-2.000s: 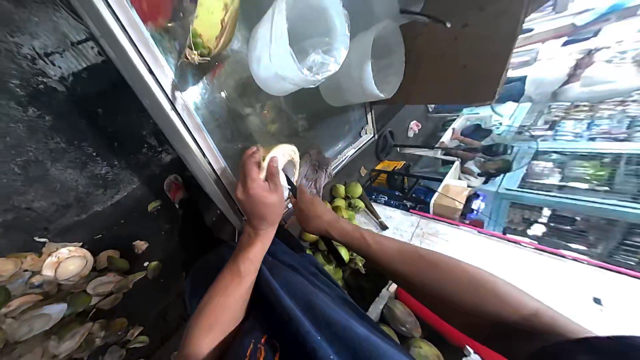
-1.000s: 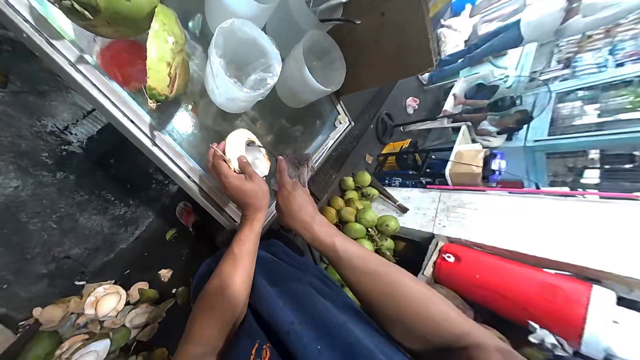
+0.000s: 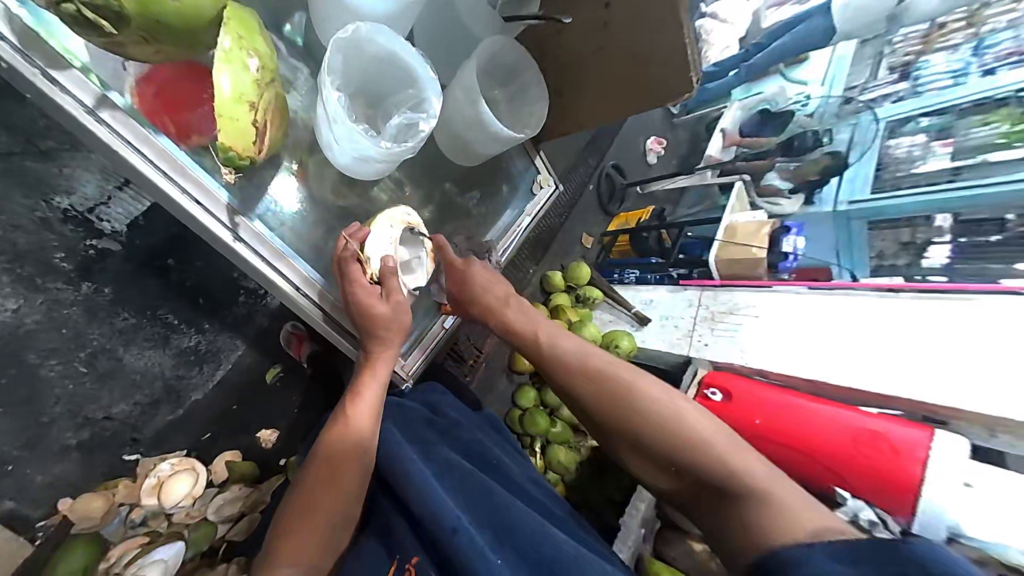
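Observation:
My left hand (image 3: 374, 300) grips an opened coconut half (image 3: 387, 236), its white flesh turned up and to the right, above the near edge of a glass-topped counter (image 3: 316, 216). At the coconut's right rim my right hand (image 3: 468, 280) holds a thin dark tool (image 3: 419, 234), whose end reaches into the hollow; most of it is hidden by the fingers. Beyond the hands stand a translucent plastic tub (image 3: 376, 96) lined with a clear bag and another translucent tub (image 3: 496, 100). A cut green coconut piece (image 3: 250, 88) lies on the counter at the upper left.
Green coconuts (image 3: 560, 320) are heaped below the counter at right. A red cylindrical cooler (image 3: 816, 440) lies near my right forearm. Coconut shells and husks (image 3: 172, 484) cover the floor at lower left. A brown board (image 3: 612, 64) adjoins the tubs; people are in the background.
The thin tool's end now shows inside the coconut; a second ago my right hand was slightly apart from it. My left hand has kept hold of the coconut. The view has shifted.

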